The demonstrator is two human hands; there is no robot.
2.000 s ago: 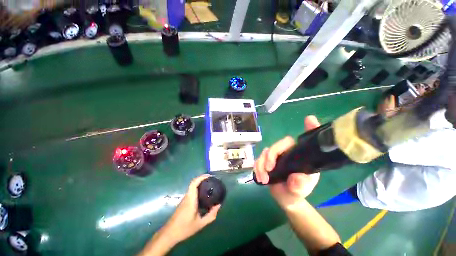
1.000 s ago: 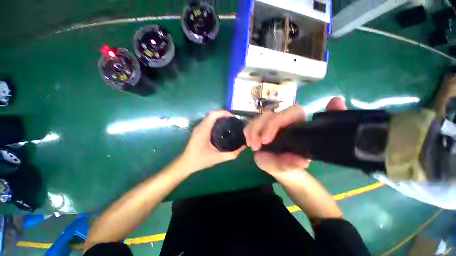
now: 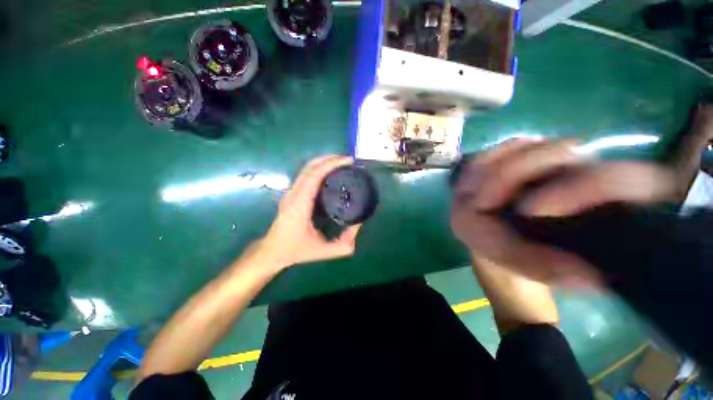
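Observation:
My left hand (image 3: 301, 215) holds a black cylindrical housing (image 3: 348, 194) with its dark round end facing up, over the bench in front of the screw feeder. My right hand (image 3: 532, 207), blurred, grips the black electric screwdriver (image 3: 625, 258) to the right of the housing, apart from it. The screwdriver's bit cannot be made out and its rear runs out toward the right edge. The white and blue screw feeder (image 3: 446, 88) stands just beyond both hands, with a brass-coloured pickup block (image 3: 426, 129) at its front.
Three open units with exposed inner parts (image 3: 223, 55) stand left of the feeder, one with a red light (image 3: 154, 70). Dark units (image 3: 27, 285) lie at the left edge. A grey post (image 3: 547, 14) rises behind the feeder. A blue stool (image 3: 109, 367) is at lower left.
The screwdriver and right hand have moved right, away from the housing. The left hand with the housing has shifted slightly left. The right hand is now blurred.

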